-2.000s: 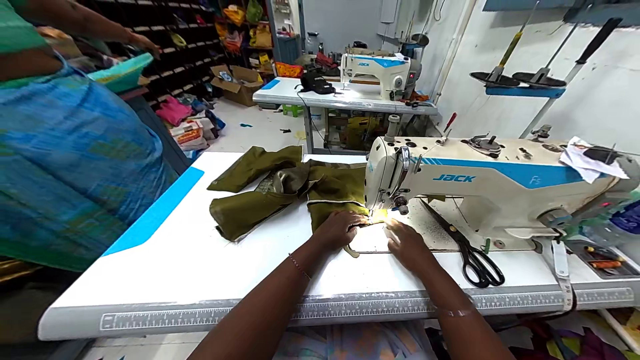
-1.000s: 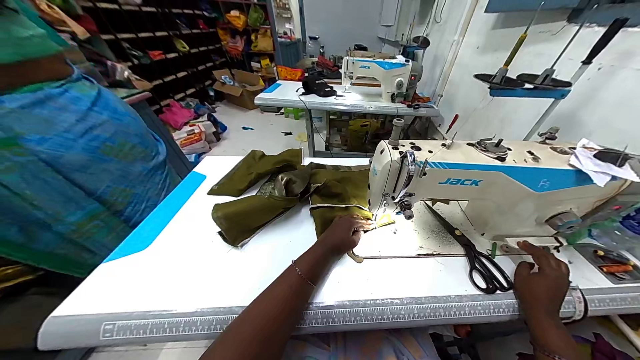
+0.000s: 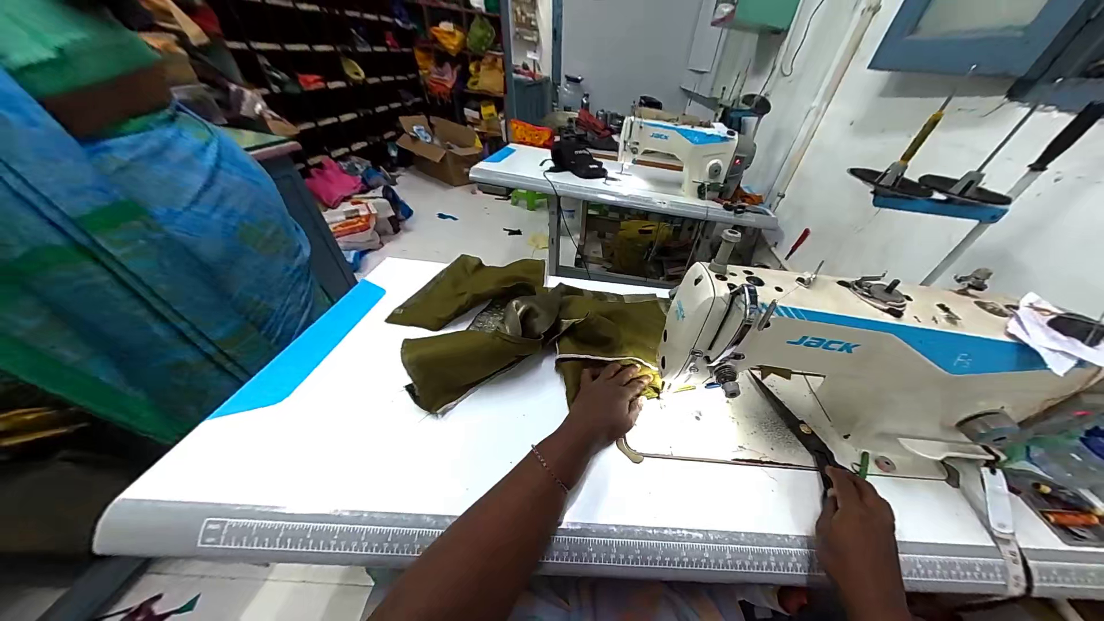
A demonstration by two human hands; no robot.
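An olive-green garment (image 3: 483, 345) lies bunched on the white sewing table, its right part reaching the needle area of a Jack sewing machine (image 3: 828, 341). My left hand (image 3: 608, 398) presses flat on the garment's lower right edge, just left of the needle, fingers spread over the cloth. Black-handled fabric scissors (image 3: 798, 427) lie on the machine bed with their blades toward the machine's needle end. Around their handles my right hand (image 3: 854, 509) is closed, near the table's front edge, hiding most of the finger loops.
A ruler strip (image 3: 483, 543) runs along the front edge. At the right are a measuring tape (image 3: 1000, 517) and a tray (image 3: 1065, 509) of small items. A person in a blue wrap (image 3: 190, 250) stands at the left. Behind is a second sewing machine (image 3: 677, 147) on its table.
My right hand was by the needle, then moved right to the front of the machine base, and is now on the scissors. The left hand stays on the cloth near the needle.
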